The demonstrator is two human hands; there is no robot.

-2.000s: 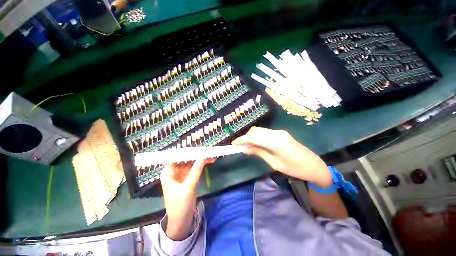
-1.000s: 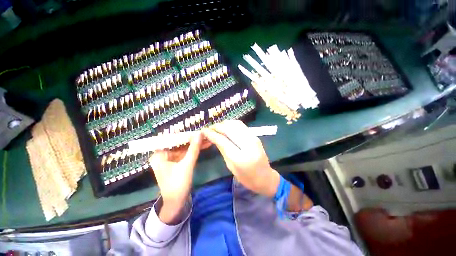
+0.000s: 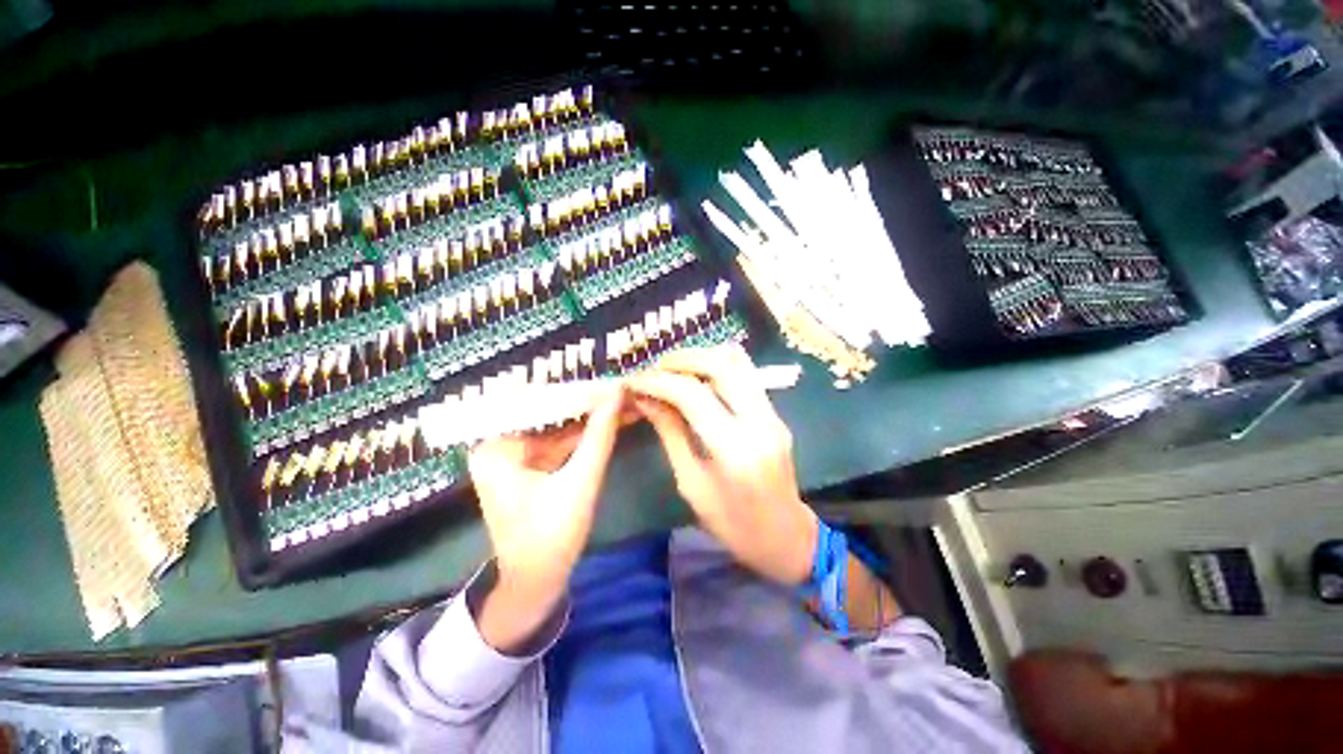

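My left hand (image 3: 542,494) holds a long white strip (image 3: 508,408) over the near rows of the black component tray (image 3: 236,501). My right hand (image 3: 725,442), with a blue band at its wrist, grips the same strip right of the left hand; the strip's end sticks out beyond it. The fingertips of both hands almost meet. Whether a small pad is pinched between them cannot be told. Green circuit boards (image 3: 486,346) with upright white-topped parts stand in rows in the tray. The hands and strip hide part of the nearest rows.
A pile of tan toothed strips (image 3: 130,442) lies left of the tray. White strips (image 3: 840,243) lie fanned to the right, with tan scraps (image 3: 825,351) beside them. A second black tray (image 3: 954,302) with boards is farther right. Control panels with knobs (image 3: 1102,576) are below the bench edge.
The view has shifted, moving the bench items leftward in the picture. My right hand has moved in along the strip from its right end to near my left fingertips. Both hands keep hold.
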